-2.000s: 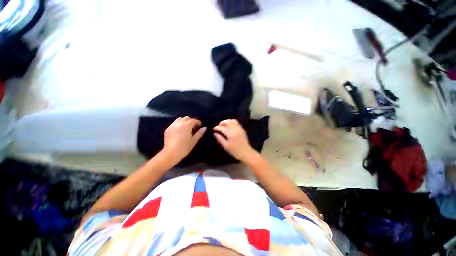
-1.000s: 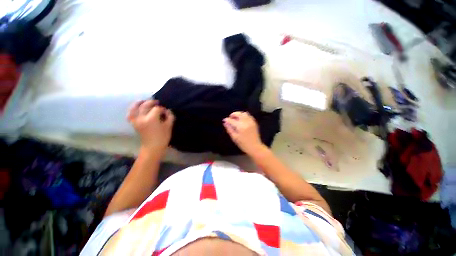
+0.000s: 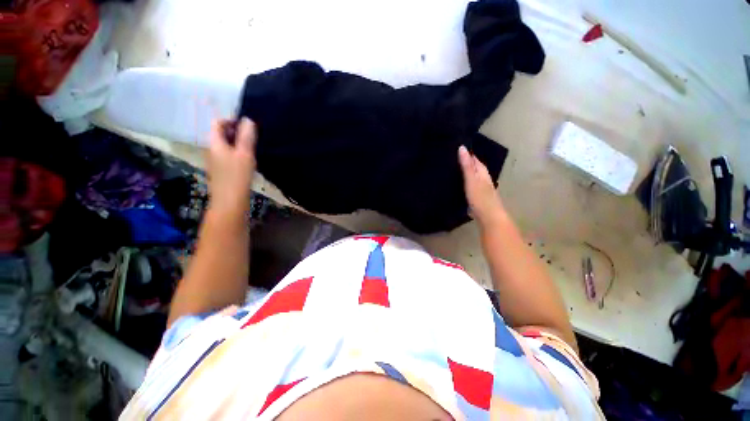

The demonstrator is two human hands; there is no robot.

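Observation:
A dark garment, likely trousers (image 3: 362, 144), lies over the right part of the white sleeve board (image 3: 156, 105) and the table. One narrow part bends away to the far side. My left hand (image 3: 232, 152) pinches the garment's left edge, fingertips closed on the cloth. My right hand (image 3: 477, 182) lies at the garment's right side near its corner, thumb side up; its fingers are partly hidden, so I cannot tell whether it grips the cloth.
A white speckled block (image 3: 594, 158) and a steam iron (image 3: 678, 197) are on the right. Small snips (image 3: 590, 278) and thread lie nearer. A red triangle (image 3: 592, 33) and pale stick (image 3: 637, 53) lie far right. Red cloth (image 3: 732, 329) is at right; red bags (image 3: 49, 41) are at left.
My left hand has moved to the garment's left edge, and the cloth is spread wider over the board. My right hand stays on the right side. The view has turned and shifted left.

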